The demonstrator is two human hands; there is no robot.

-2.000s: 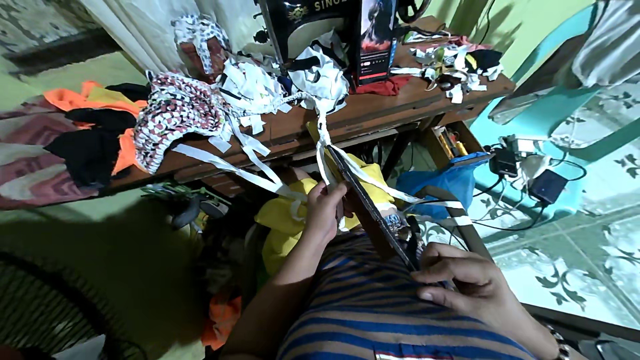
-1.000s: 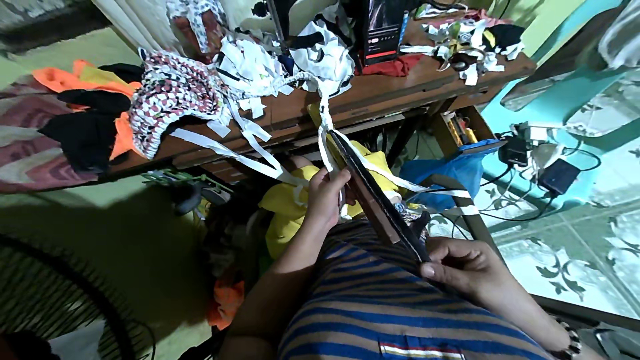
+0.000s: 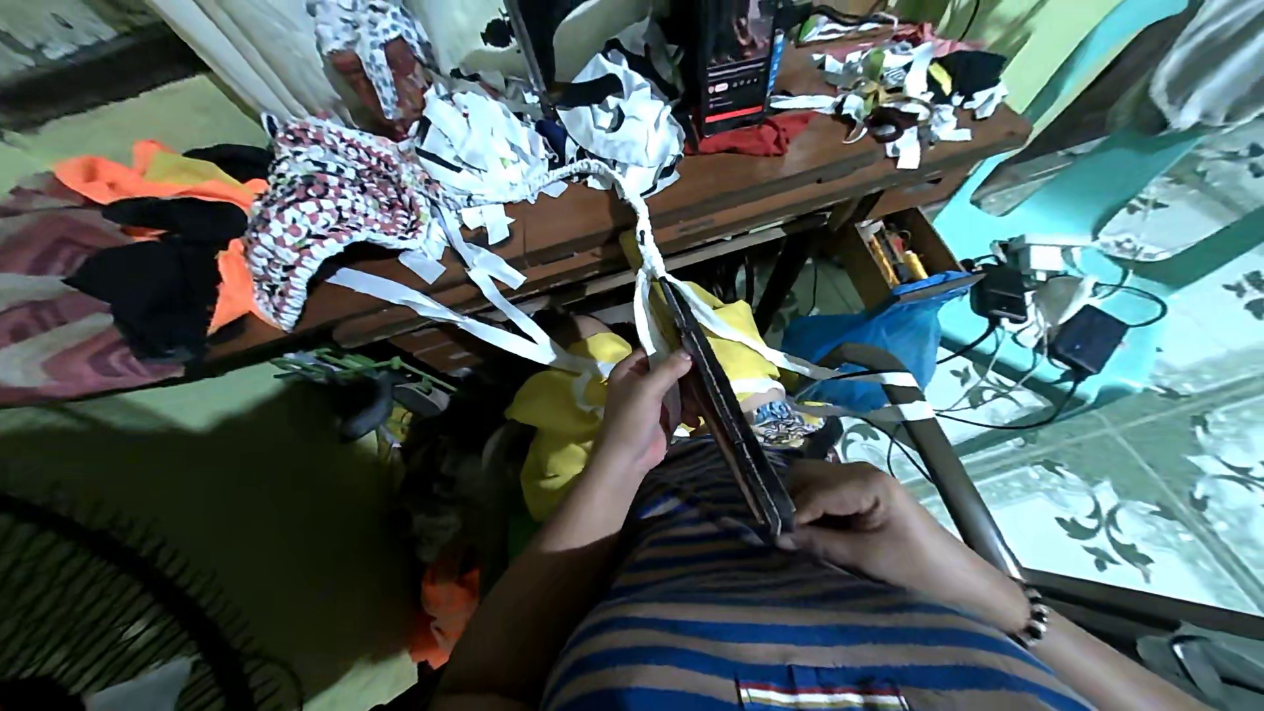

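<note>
My left hand [image 3: 642, 407] grips white fabric strips and the side of a long, thin dark object [image 3: 729, 420], whose exact kind I cannot tell. My right hand [image 3: 869, 518] pinches the near end of that object over my striped shirt. Beyond its far end, a braided cord of white fabric strips [image 3: 644, 232] runs up to the wooden table, with loose strips [image 3: 494, 333] spreading left and right. A braided rag piece in white, red and black [image 3: 336, 197] lies at the table's left, beside a heap of white scraps [image 3: 484, 133]. Yellow cloth [image 3: 563, 425] is under the strips.
A sewing machine, partly seen, and a boxed item [image 3: 733, 69] stand on the wooden table [image 3: 790, 178]. More scraps [image 3: 904, 89] lie at its right end. An open drawer [image 3: 889, 259], a blue bag [image 3: 879, 331], a teal plastic chair with cables and a fan [image 3: 118, 602] surround me.
The dark object has turned, showing its narrow edge more than two seconds ago. Both hands remain on it in about the same places.
</note>
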